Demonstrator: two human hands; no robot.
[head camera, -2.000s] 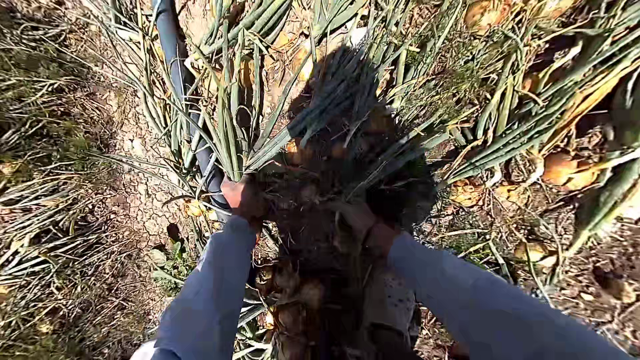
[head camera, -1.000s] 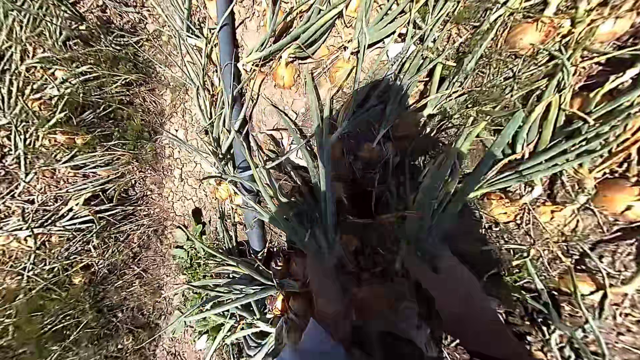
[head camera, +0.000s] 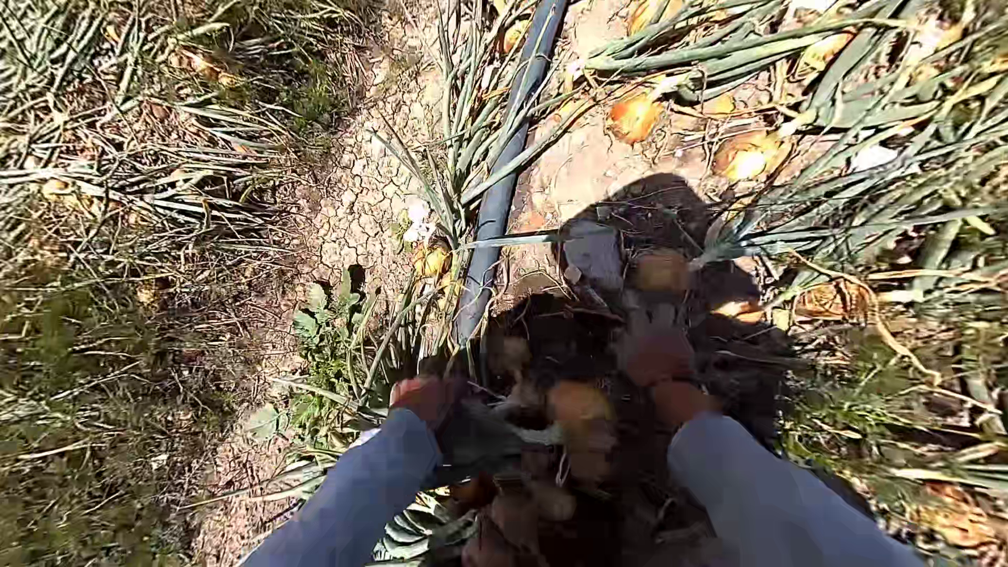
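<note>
My left hand (head camera: 429, 398) is low in the centre, its fingers curled about green onion leaves (head camera: 480, 433) in shadow. Yellow onion bulbs (head camera: 581, 405) lie between my two forearms, some with soil and roots on them. My right hand (head camera: 657, 354) is farther forward, blurred and dark; whether it grips anything is hard to tell. An onion bulb (head camera: 661, 270) is just beyond its fingers, near a grey stone or clod (head camera: 593, 252). Both arms wear light blue-grey sleeves.
A dark irrigation pipe (head camera: 504, 181) runs up from near my left hand. Onion plants (head camera: 850, 87) with bulbs lie to the right. Cracked soil (head camera: 354, 189) borders the pipe on the left, with a leafy weed (head camera: 323, 331) and flattened onion tops (head camera: 157, 142) beyond.
The long leaves that stood up between my hands one second ago are no longer there. My hands are now wider apart, with bare dark soil and a grey clod showing ahead of them.
</note>
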